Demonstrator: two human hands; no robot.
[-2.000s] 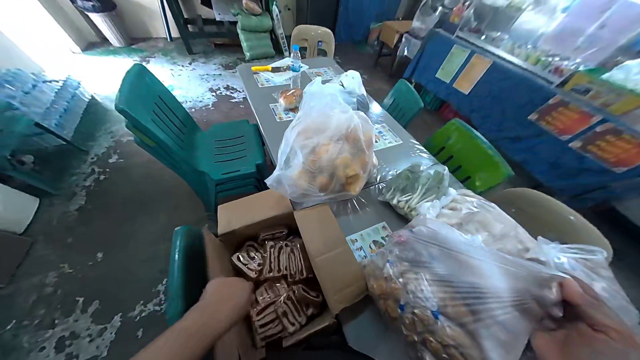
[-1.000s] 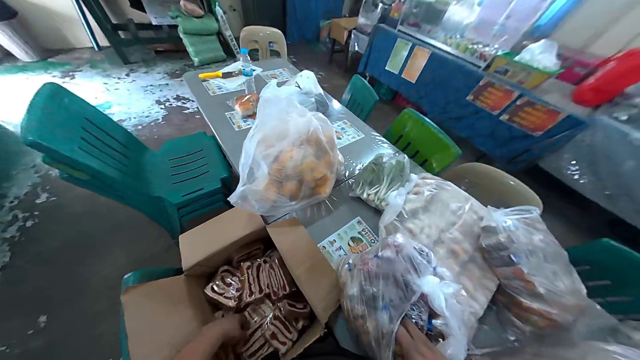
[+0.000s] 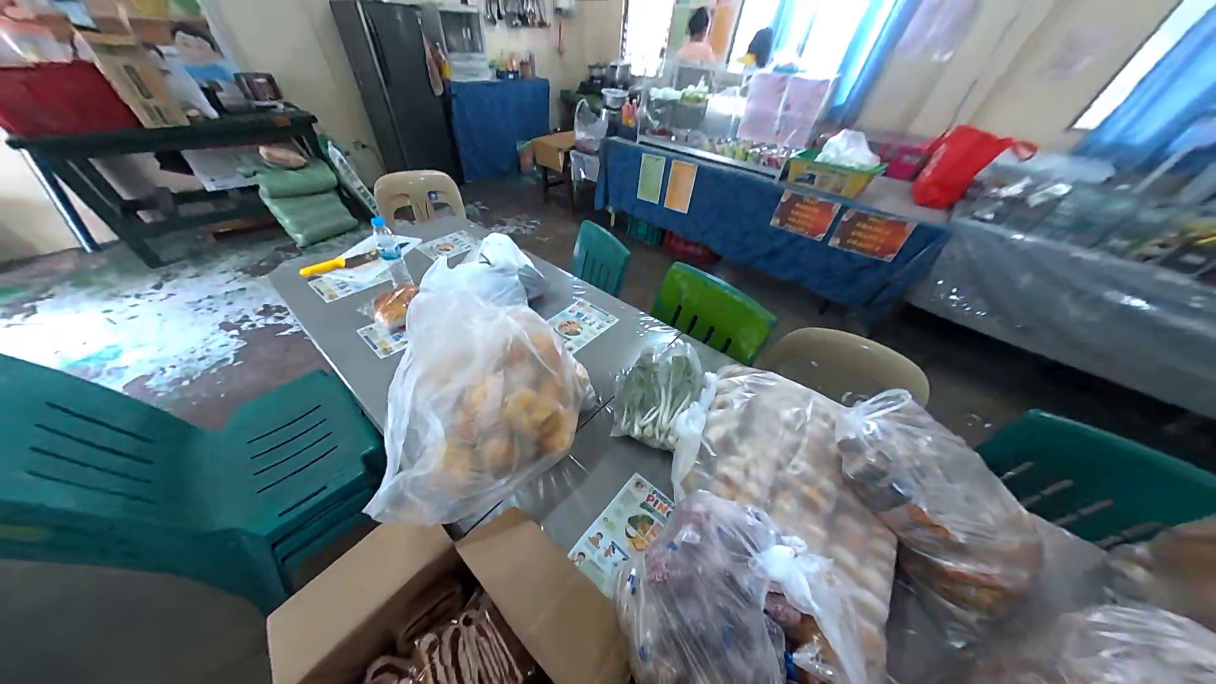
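Neither my left hand nor my right hand shows now. At the bottom, an open cardboard box (image 3: 361, 598) holds brown-and-cream striped packed items (image 3: 475, 651). Behind it a large tied plastic bag of round yellow-brown pieces (image 3: 494, 418) stands on the grey table (image 3: 342, 332). To the right of the box lies a clear knotted bag with mixed contents (image 3: 698, 589), against a wide bag of pale pieces (image 3: 788, 465). A small bag of green leafy vegetables (image 3: 655, 394) lies between the bags. Another tied clear bag with brown contents (image 3: 950, 513) lies farther right.
Green plastic chairs (image 3: 294, 446) are stacked left of the table; a bright green chair (image 3: 712, 309) and a beige chair (image 3: 845, 366) stand at its right. A yellow-handled knife (image 3: 328, 267) and a water bottle (image 3: 385, 237) sit at the far end. Blue-draped counters (image 3: 731, 223) stand beyond.
Both hands have gone out of view; a second ago the left was in the box and the right at the clear knotted bag. The view has tilted up.
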